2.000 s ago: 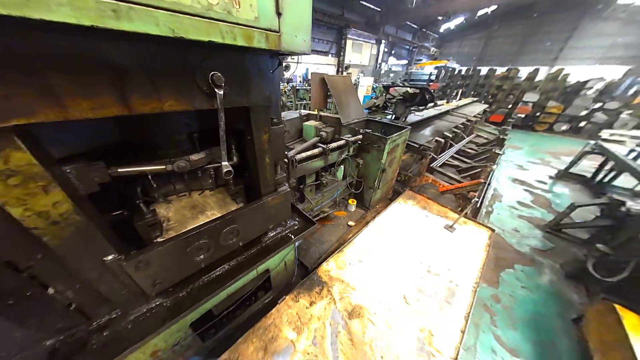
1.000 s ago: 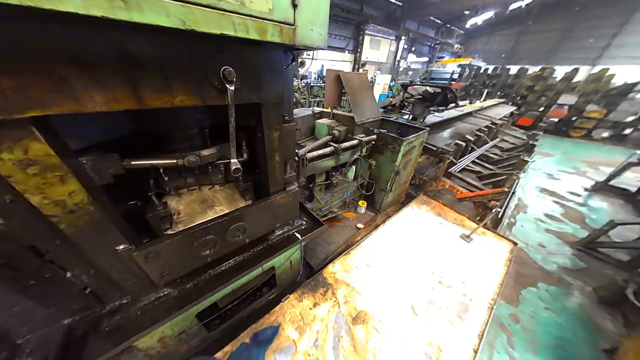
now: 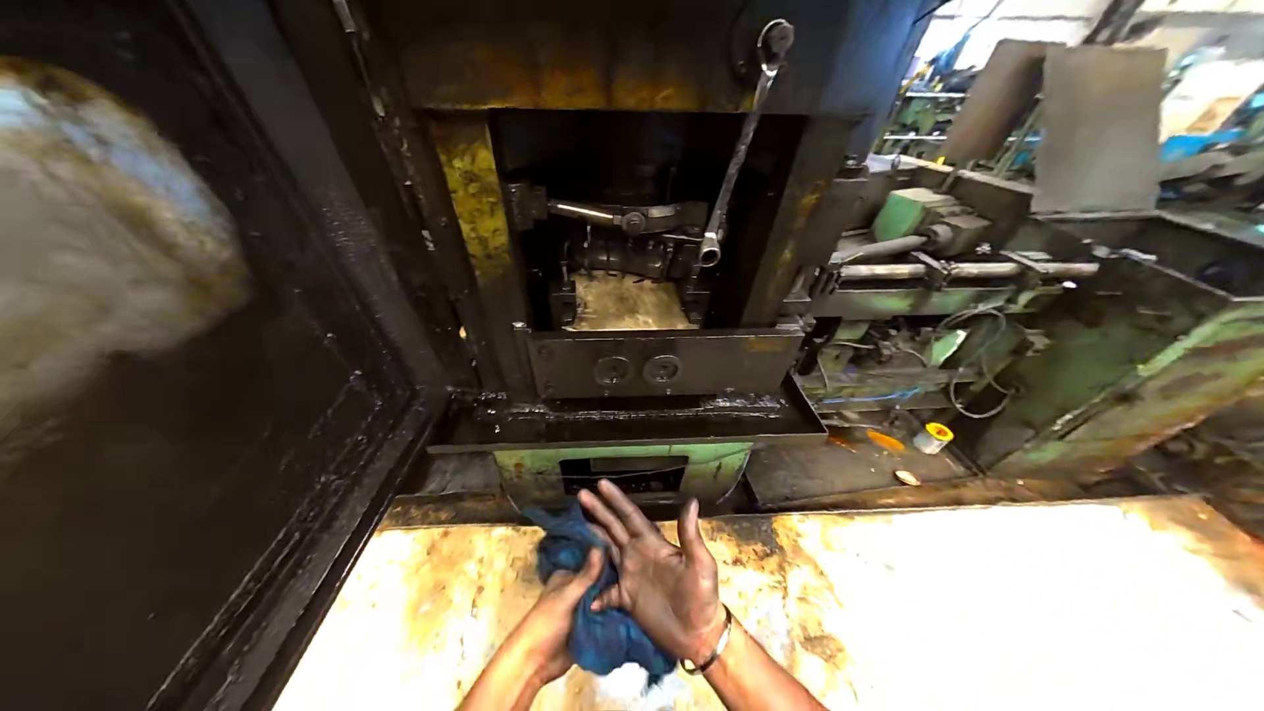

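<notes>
A blue cloth rag (image 3: pixel 604 632) is gripped in my left hand (image 3: pixel 558 617), its thumb lying over the fabric. Beside it my right hand (image 3: pixel 657 578) is spread with the palm up, dark with grime, and touches the rag's edge; a band circles that wrist. Both hands are over a stained, brightly lit tabletop (image 3: pixel 889 612). Beyond them is the dark opening of an oily machine, with a metal linkage arm (image 3: pixel 632 217) inside. A long ring spanner (image 3: pixel 741 148) hangs on a bolt head at the opening's upper right.
An oily ledge (image 3: pixel 632 425) juts out below the machine opening. A large dark panel (image 3: pixel 247 444) stands close on the left. To the right are a green machine with rods (image 3: pixel 968 270), a green metal bin (image 3: pixel 1136 365) and a small yellow-rimmed can (image 3: pixel 931 437).
Both hands have come into view, the left with the blue rag; a second ago only a blue patch showed at the bottom edge. The view has swung left to face the machine opening.
</notes>
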